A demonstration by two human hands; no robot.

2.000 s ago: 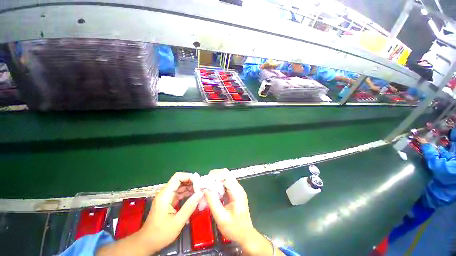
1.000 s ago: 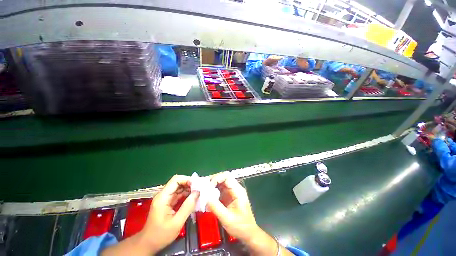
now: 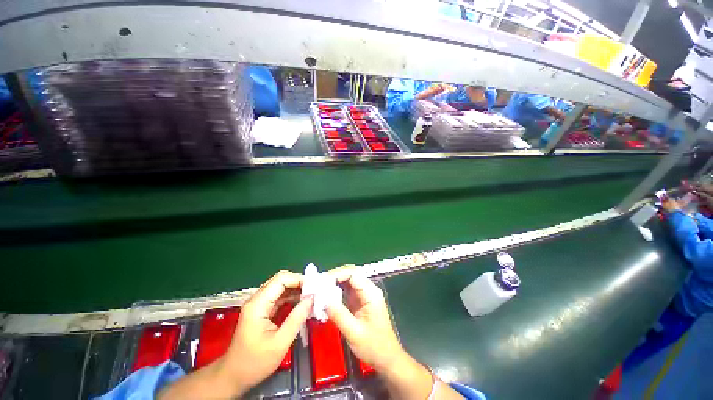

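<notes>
My left hand point(image 3: 266, 328) and my right hand point(image 3: 361, 316) pinch a small crumpled white cloth point(image 3: 321, 294) between their fingertips, above the tray. Closed glossy red flip phones lie in the clear blister tray point(image 3: 148, 309). One red phone point(image 3: 327, 353) lies just below the cloth, between my wrists. Another red phone point(image 3: 216, 336) lies left of my left hand, with a further one point(image 3: 156, 346) beyond it. My hands and forearms hide parts of other phones. The tray's near part is cut off by the picture's edge.
A whitish bottle point(image 3: 489, 293) with its flip cap raised stands on the bench right of the tray. A green belt point(image 3: 234, 234) runs behind the pale edge. Stacked trays point(image 3: 148, 117) and a tray of phones point(image 3: 356, 129) stand across it. A person in blue point(image 3: 692, 242) works at the right.
My hands stay pinched on the white cloth, whose shape has changed slightly. The view has shifted a little, so the bottle and tray sit further right than two seconds ago.
</notes>
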